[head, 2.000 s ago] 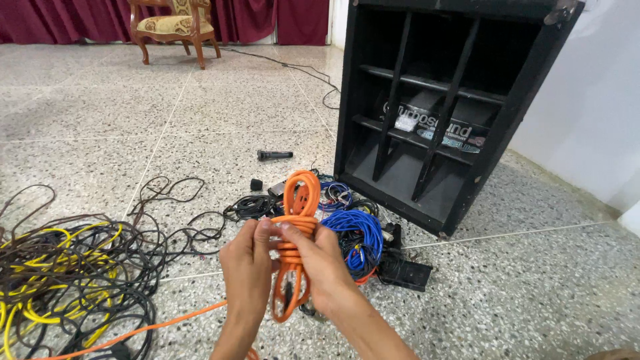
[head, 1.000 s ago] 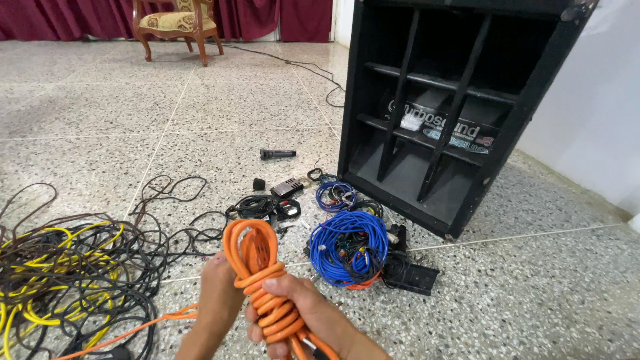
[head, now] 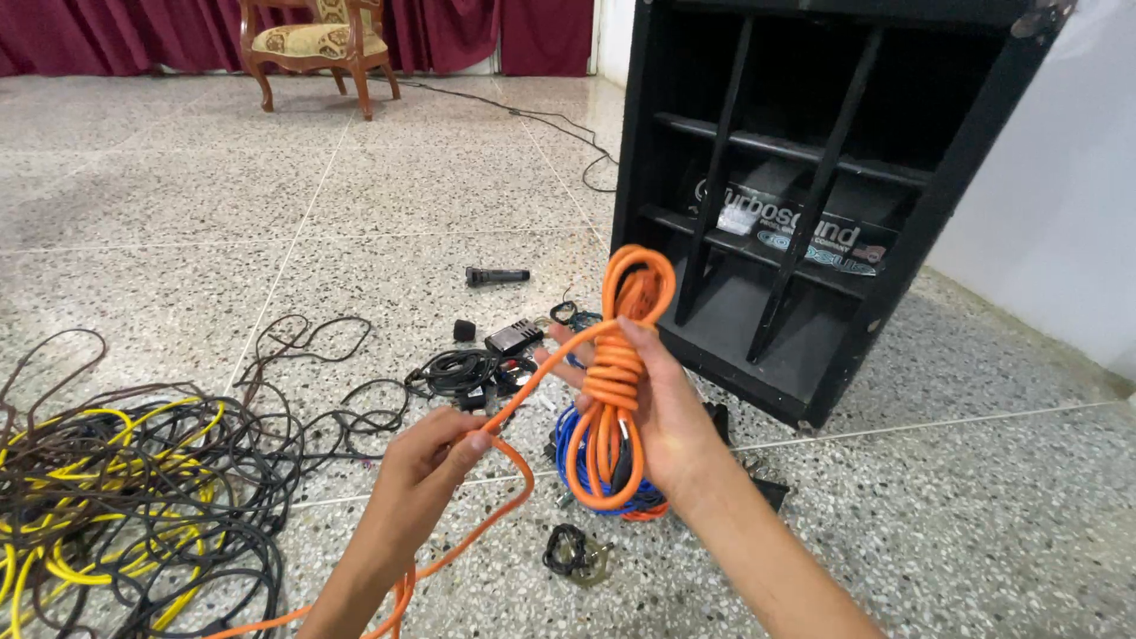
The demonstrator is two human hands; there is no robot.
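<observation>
My right hand (head: 661, 408) grips a bundled orange cable (head: 612, 377), its middle wrapped in several tight turns, with loops showing above and below. A dark part of the cable, perhaps a connector, shows in the lower loop. Pinched in my left hand (head: 444, 453) is the loose run of the same orange cable (head: 524, 399), stretched between both hands. From there it hangs down and trails along the floor at the bottom left. Behind the bundle, partly hidden, lies a coil of blue cable (head: 568, 444) on the floor.
A tangle of black and yellow cables (head: 133, 497) covers the floor at left. Beyond my hands lie a black microphone (head: 497, 276), coiled black cables (head: 457, 371) and a small dark device (head: 513, 337). A large black Turbosound speaker cabinet (head: 781, 266) stands at right, an upholstered chair (head: 315, 43) farther back.
The orange bundle has moved up and right from a second ago and is now upright in my right hand. My left hand now holds the loose cable out to the left.
</observation>
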